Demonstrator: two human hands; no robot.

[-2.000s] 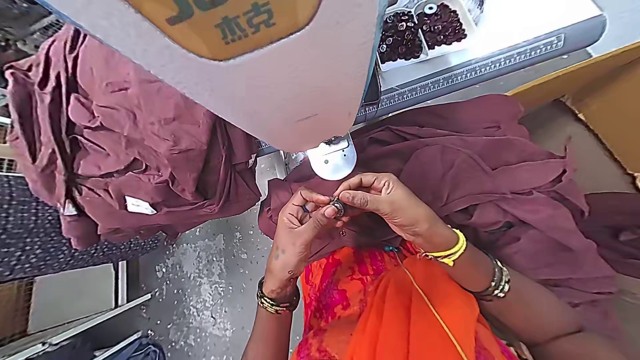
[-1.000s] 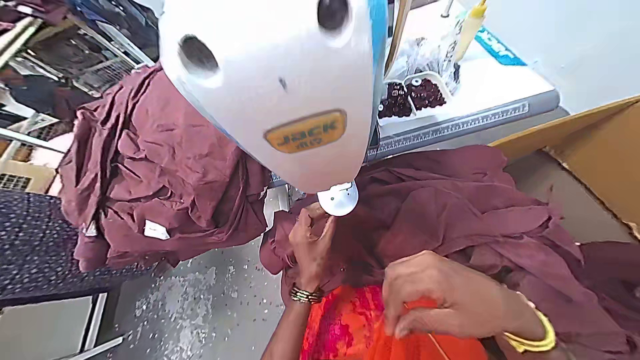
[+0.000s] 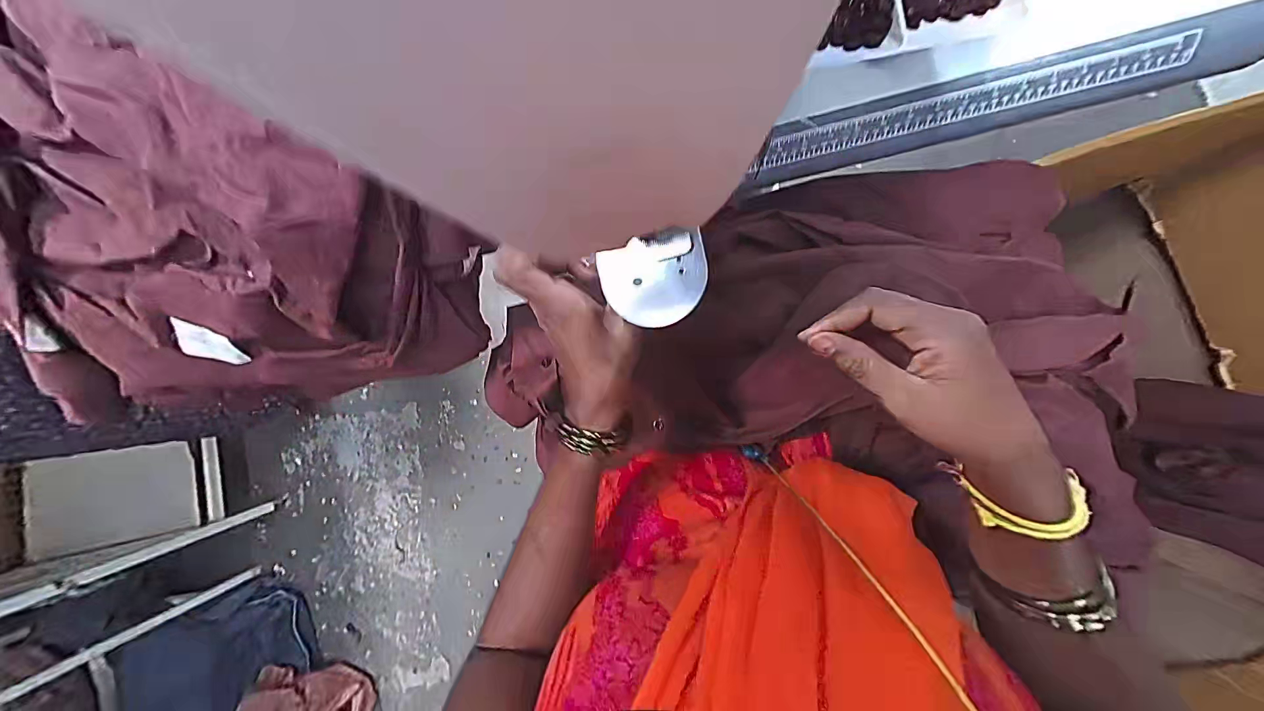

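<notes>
A sewing machine's large pale head (image 3: 494, 128) fills the upper middle, with a rounded white metal guard (image 3: 654, 284) at its lower end. My left hand (image 3: 583, 346) is at the guard's left side, on the maroon fabric; its fingertips are partly hidden by the machine, and whether they grip anything is unclear. My right hand (image 3: 918, 365) hovers over the maroon cloth (image 3: 918, 237) to the right, thumb and forefinger close together at their tips; whether something small is between them does not show.
A pile of maroon garments (image 3: 247, 257) lies at the left. Trays of dark buttons (image 3: 859, 22) stand at the top right, behind a printed ruler (image 3: 987, 99). A cardboard box (image 3: 1205, 227) is at the right edge. Metal rails (image 3: 138, 558) run at the lower left.
Two seconds ago both hands were together at a small round thing below the guard. They have since parted: the left is beside the guard, the right off to the right.
</notes>
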